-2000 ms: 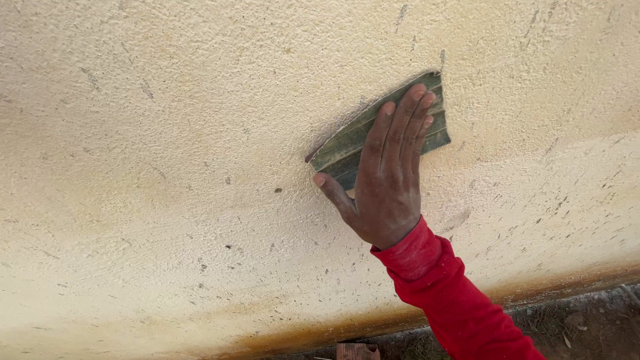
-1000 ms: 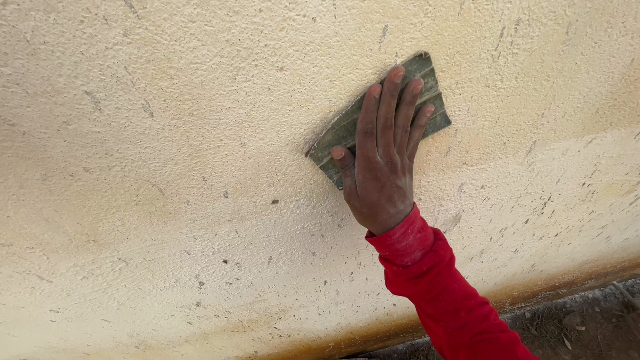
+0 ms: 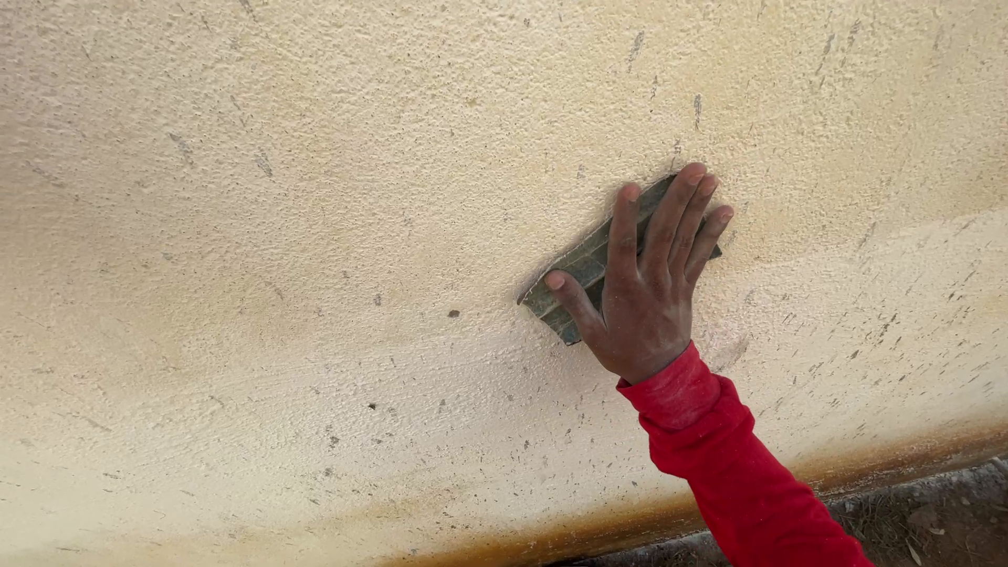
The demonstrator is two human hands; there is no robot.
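Note:
My right hand [image 3: 650, 295], in a red long sleeve with pale dust on the cuff, lies flat against a rough cream-painted wall [image 3: 315, 236]. Under its palm and spread fingers it holds a creased, dark green sheet, apparently sandpaper [image 3: 579, 272], pressed to the wall. The thumb rests on the sheet's left part, and the fingertips reach past its upper edge. Part of the sheet is hidden by the hand. My left hand is out of view.
Grey scuffs and small dark specks mark the wall. A brown-orange stain [image 3: 583, 539] runs along its foot. Dark ground [image 3: 937, 524] with dry plant bits lies at the lower right.
Against the wall's marks, my right hand and the sheet moved up between the two earlier frames and are lower now. The hand has stayed on the sheet throughout.

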